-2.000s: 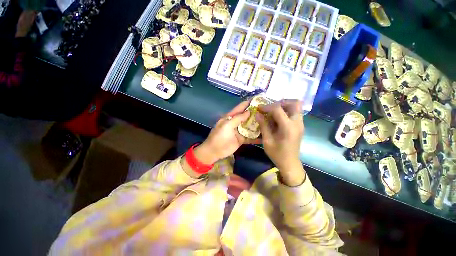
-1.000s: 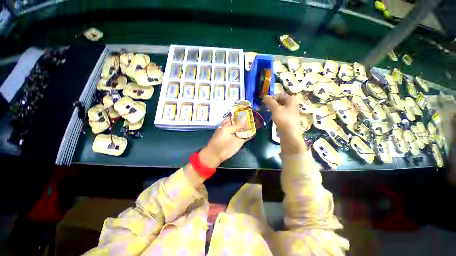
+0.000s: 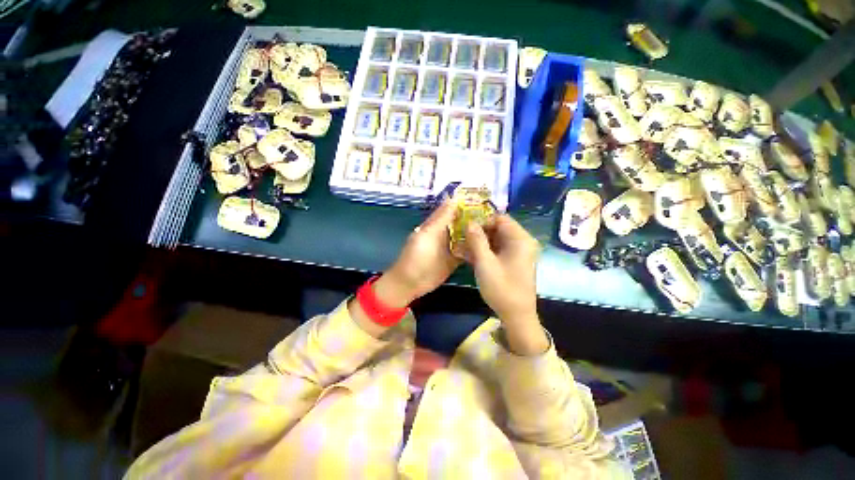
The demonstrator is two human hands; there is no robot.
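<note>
My left hand (image 3: 422, 260) holds a cream housing (image 3: 472, 210) with a yellow-edged battery in it, just in front of the tray. My right hand (image 3: 507, 267) is at the same housing, its thumb and fingers on the battery face; whether it holds a piece of tape is too small to tell. Dark wires show at the housing's top. The white battery tray (image 3: 513, 122) holds silver cells in most pockets; some near its front right corner are empty. The blue tape dispenser (image 3: 537, 190) with an amber-brown roll (image 3: 561, 122) stands right of the tray.
Cream housings lie piled left (image 3: 286, 153) and right (image 3: 677, 199) on the green bench. A ribbed metal strip (image 3: 202, 150) edges the bench at left. Dark wired parts (image 3: 108, 112) heap at far left. A unit (image 3: 647, 41) lies on the belt. A gridded tray (image 3: 635, 453) is low right.
My right hand has moved from the blue dispenser back to the housing in my left hand. The camera view has shifted, and the gridded tray at low right now shows.
</note>
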